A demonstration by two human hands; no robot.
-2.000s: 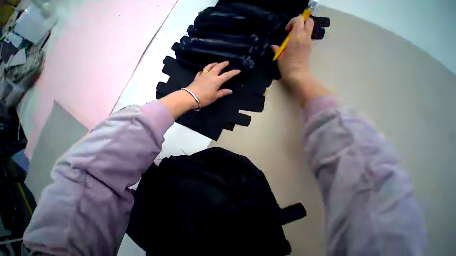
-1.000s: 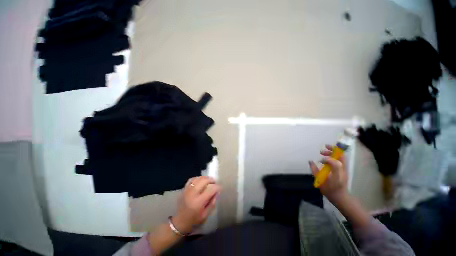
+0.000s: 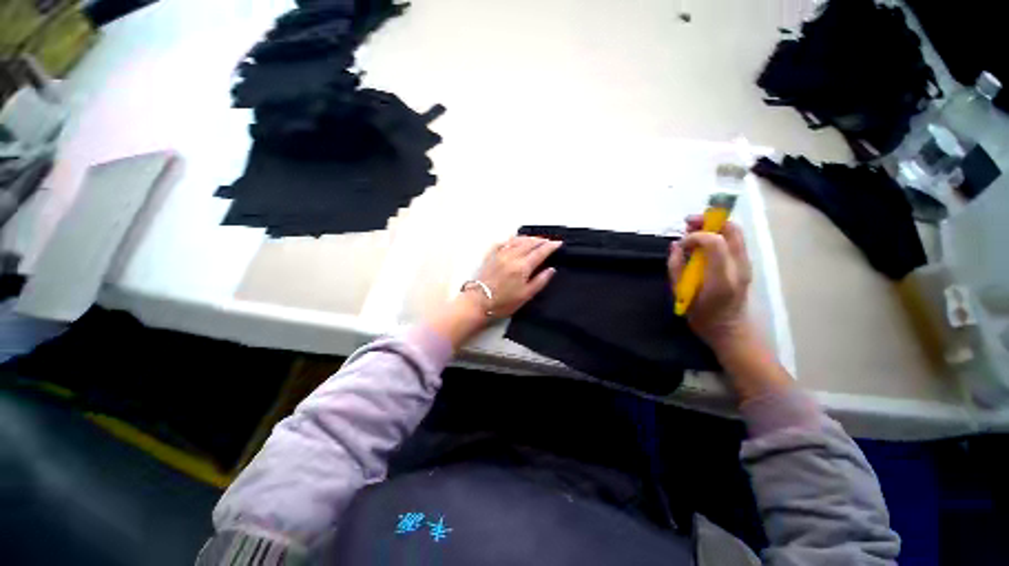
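A black fabric panel (image 3: pixel 606 304) lies flat in front of me at the table's front edge, its near side hanging slightly over it. A darker band runs along its far edge. My left hand (image 3: pixel 512 274) rests on the panel's far left corner, fingers pressed down and holding no tool. My right hand (image 3: pixel 714 276) holds the glue brush (image 3: pixel 704 253) by its yellow-orange handle, pale bristles pointing up and away, over the panel's right side. The fingertips under the handle are partly hidden.
A loose pile of black panels (image 3: pixel 332 171) lies left, touching the black stack (image 3: pixel 299 55) beyond it. Black strips (image 3: pixel 857 210) and a black heap (image 3: pixel 846 72) lie right, beside a clear bottle (image 3: pixel 983 91). A grey-white board (image 3: pixel 100 232) lies far left.
My hands moved from the far stack back to the table's front edge. My left hand came down on the panel there. My right hand still holds the brush. The view shifted.
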